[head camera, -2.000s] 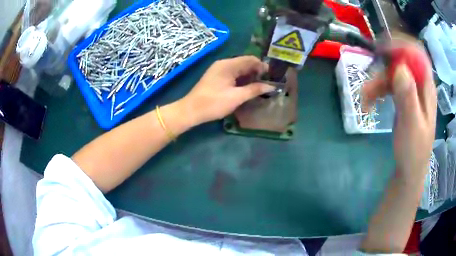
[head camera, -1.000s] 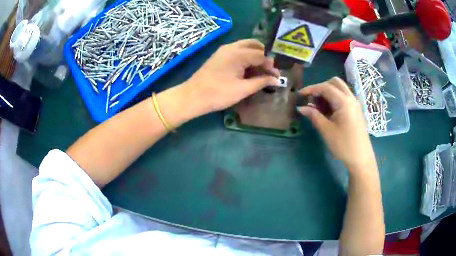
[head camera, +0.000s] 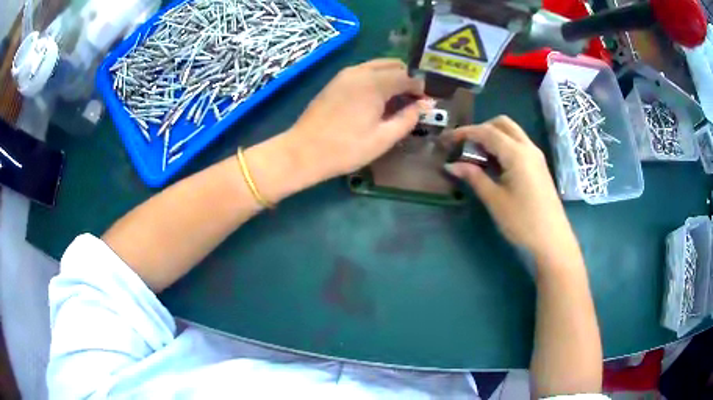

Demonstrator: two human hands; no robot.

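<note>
The press base plate (head camera: 406,168) lies under the press head with a yellow warning triangle (head camera: 459,48). A small silvery block with a dark round hole (head camera: 435,117) sits below the head. My left hand (head camera: 352,117) grips this block at its left end between thumb and finger. My right hand (head camera: 512,176) is at the right of the base plate and holds a small dark and silvery block (head camera: 474,155) between thumb and fingers. Whether a pin is in either block cannot be told. The press lever (head camera: 614,23) is untouched, its red knob at the upper right.
A blue tray (head camera: 148,168) heaped with silvery pins is at the left. A clear box (head camera: 568,160) of thin pins stands right of the press, with smaller clear boxes farther right. A red tray is behind the press. A phone (head camera: 30,168) and clear jar (head camera: 35,62) are far left.
My right hand first left the red knob and came down beside the press base, and the lever swung up. Since then a dark and silvery block shows in its fingers. My left hand stays near the press head.
</note>
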